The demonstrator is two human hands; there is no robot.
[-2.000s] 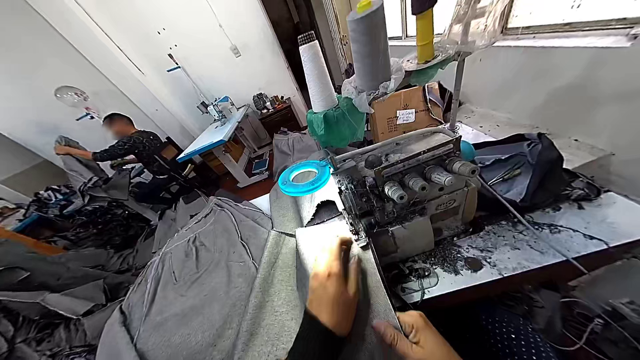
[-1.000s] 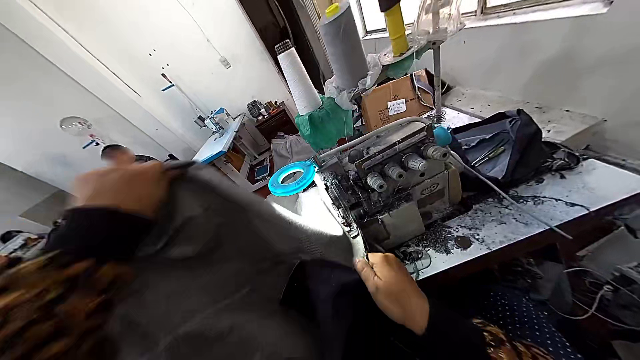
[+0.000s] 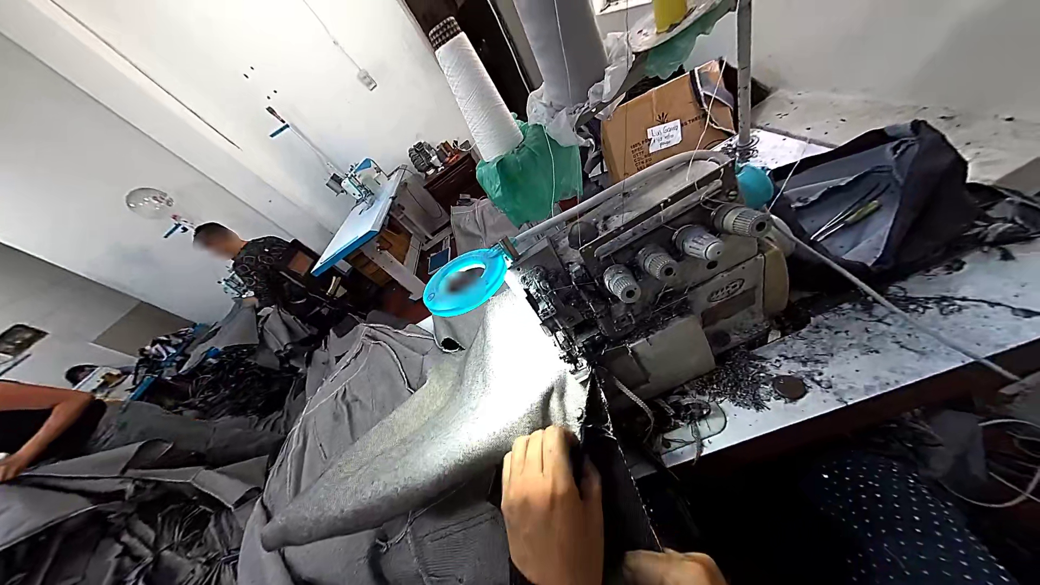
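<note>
A grey denim-like fabric piece [image 3: 455, 431] lies with its edge at the needle area of an overlock sewing machine [image 3: 650, 276], lit by a bright lamp. My left hand [image 3: 552, 504] grips the fabric close to that edge, a little in front of the machine, fingers curled over it. Low in the view, my right hand [image 3: 674, 566] holds the same edge nearer to me; only its upper part shows, beside the dark side of the cloth. A blue ring-shaped magnifier [image 3: 465, 282] sits at the machine's left.
Grey fabric heaps [image 3: 195, 479] fill the left. Thread cones [image 3: 479, 89] and a cardboard box [image 3: 662, 122] stand behind the machine. Dark cloth [image 3: 886, 195] with tools and lint covers part of the white table [image 3: 959, 325]. One person [image 3: 264, 264] sits farther back; another person's arm [image 3: 49, 422] shows left.
My left hand has come down from the raised, blurred cloth at left to the fabric edge by the machine. My right hand has moved from beside the needle area toward me, lower in view.
</note>
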